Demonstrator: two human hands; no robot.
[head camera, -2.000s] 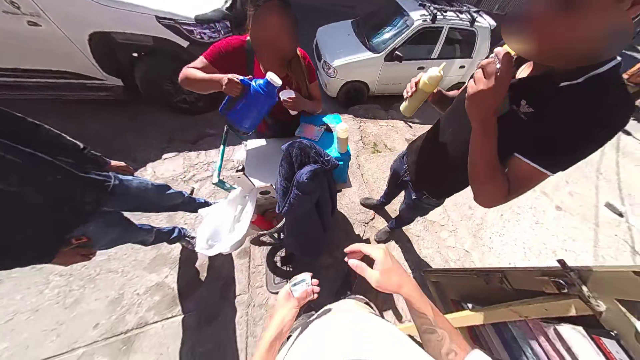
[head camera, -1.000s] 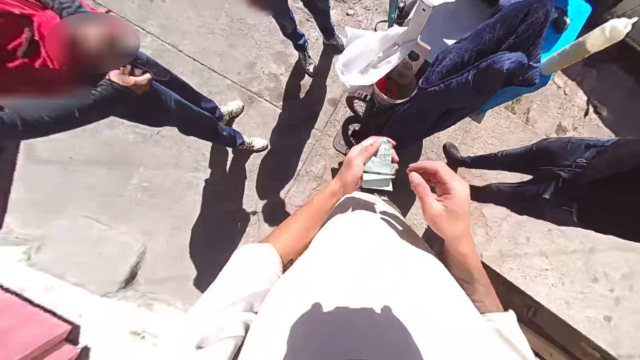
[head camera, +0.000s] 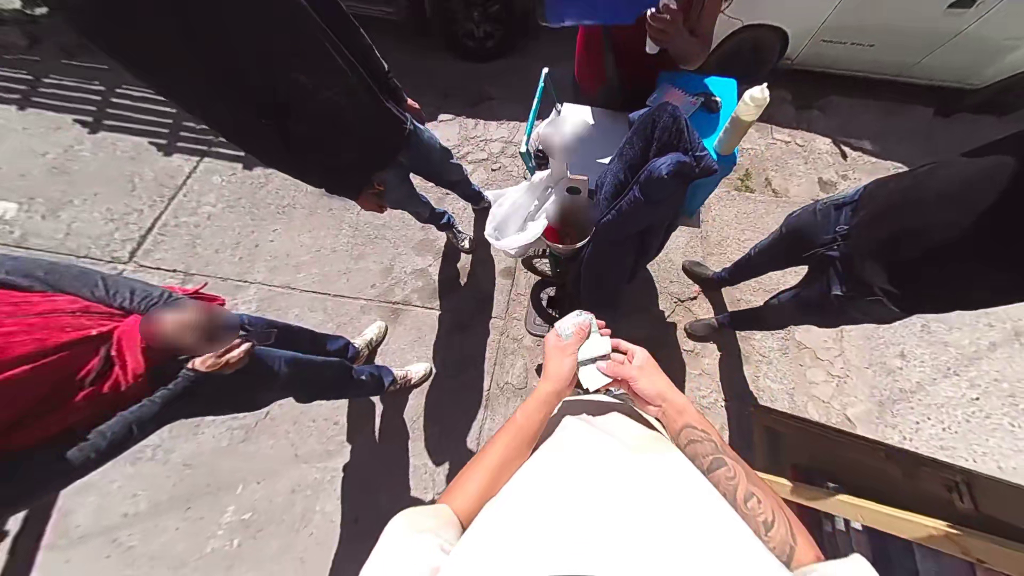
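My left hand (head camera: 562, 352) grips a folded stack of pale paper pieces (head camera: 590, 347), which look like banknotes, in front of my waist. My right hand (head camera: 636, 372) has its thumb and fingertips at the lower right edge of the same papers. The two hands are close together, palms partly turned up. Just beyond them, a dark blue cloth or garment (head camera: 640, 192) is draped over a cart with a white top (head camera: 596, 136). How many papers there are cannot be made out.
A white plastic bag (head camera: 520, 214) hangs at the cart's left, a squeeze bottle (head camera: 742, 120) stands on its blue part (head camera: 714, 90). People stand left, right and beyond. A wooden-edged case (head camera: 896, 516) is at lower right; a white car (head camera: 896, 40) is parked beyond.
My right hand has moved in to the papers, from apart a second ago. The view has swung. The person beyond the cart is in view again.
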